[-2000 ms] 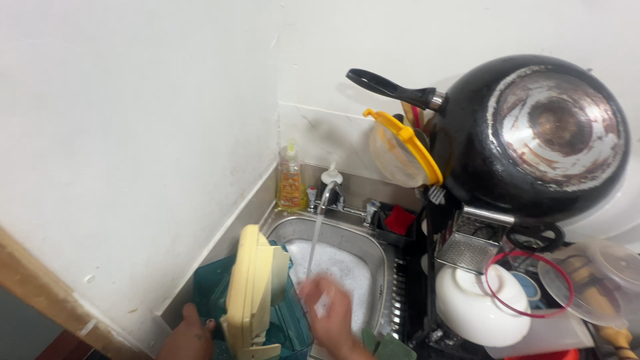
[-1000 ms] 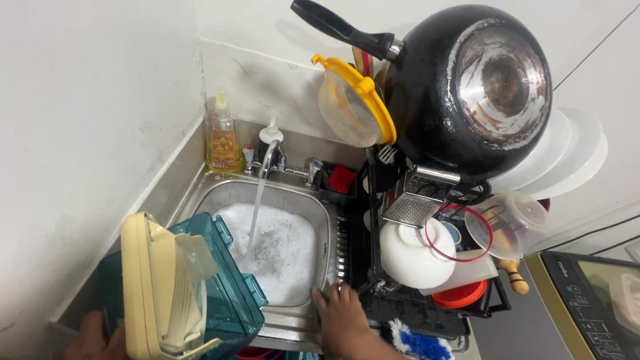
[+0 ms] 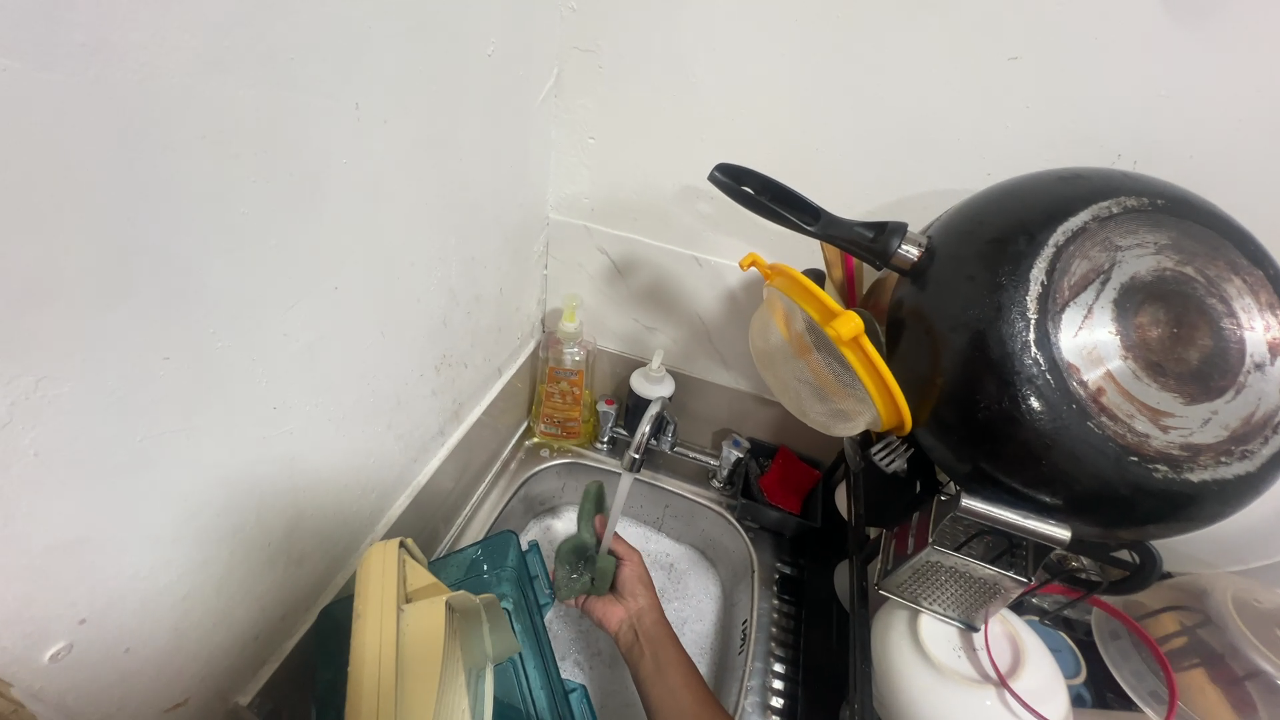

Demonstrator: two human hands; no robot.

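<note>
My right hand (image 3: 625, 592) holds a small green scoop-like item (image 3: 578, 555) under the running water of the chrome faucet (image 3: 645, 435). Below it, the steel sink (image 3: 735, 560) holds sudsy water. At the sink's left stands a teal plastic container (image 3: 535, 640), with a cream plastic container or lid (image 3: 385, 630) and thin cream pieces (image 3: 465, 650) against it. My left hand is out of view. The exact kind of the green item is unclear.
Behind the sink stand an orange-labelled soap bottle (image 3: 565, 390), a white-topped pump bottle (image 3: 652, 380) and a red sponge (image 3: 790, 478). The rack at right carries a black wok (image 3: 980, 350), a yellow-rimmed strainer (image 3: 815, 360), a metal grater (image 3: 950, 560) and a white bowl (image 3: 960, 665).
My right hand has moved from the sink's front edge to the water stream and now holds the green item. My left hand, seen earlier at the lower left, has left the view.
</note>
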